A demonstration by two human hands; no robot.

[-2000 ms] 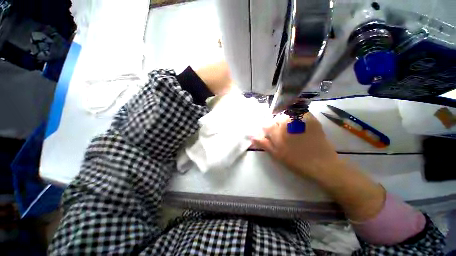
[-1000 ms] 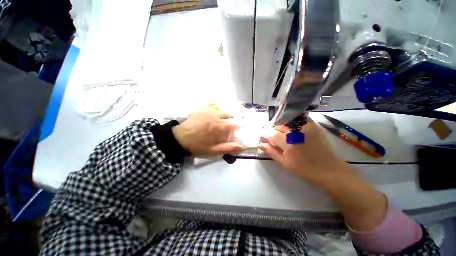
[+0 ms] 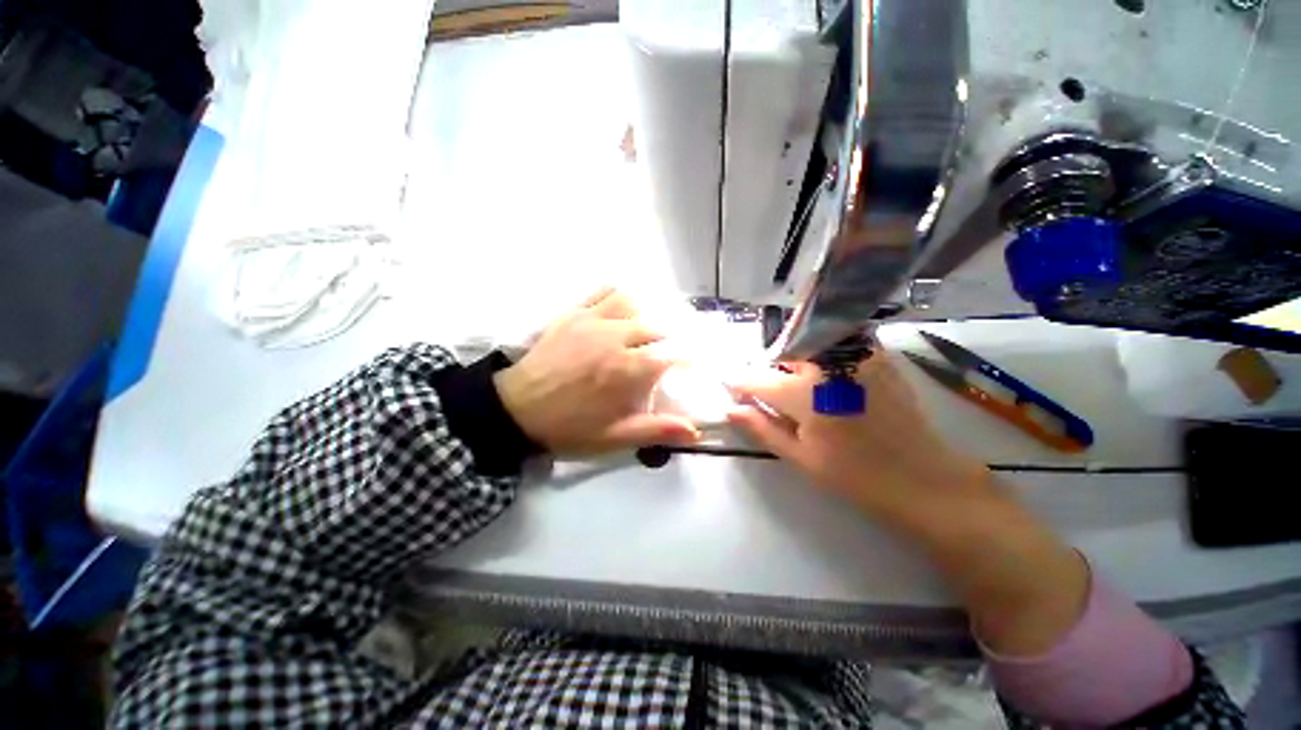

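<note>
A white fabric piece (image 3: 696,402) lies under the fingertips of both hands, just in front of the needle area of the sewing machine (image 3: 685,157). Lamp glare washes out most of it. My left hand (image 3: 592,382) rests on its left side, fingers together and thumb toward the near edge. My right hand (image 3: 856,428) holds its right side with thumb and fingertips, partly behind the small blue knob (image 3: 839,395). The presser foot and needle are lost in glare.
Thread snips (image 3: 1006,395) lie right of my right hand. A dark flat case (image 3: 1238,485) is at far right. A stack of white pieces (image 3: 321,129) with thin loops lies upper left. The machine head, with a large blue knob (image 3: 1063,261), hangs over the right side.
Since two seconds ago, my left hand has come back from behind the fabric to its left side, and the bunched fabric now lies flat. Over the last second the hands have barely moved.
</note>
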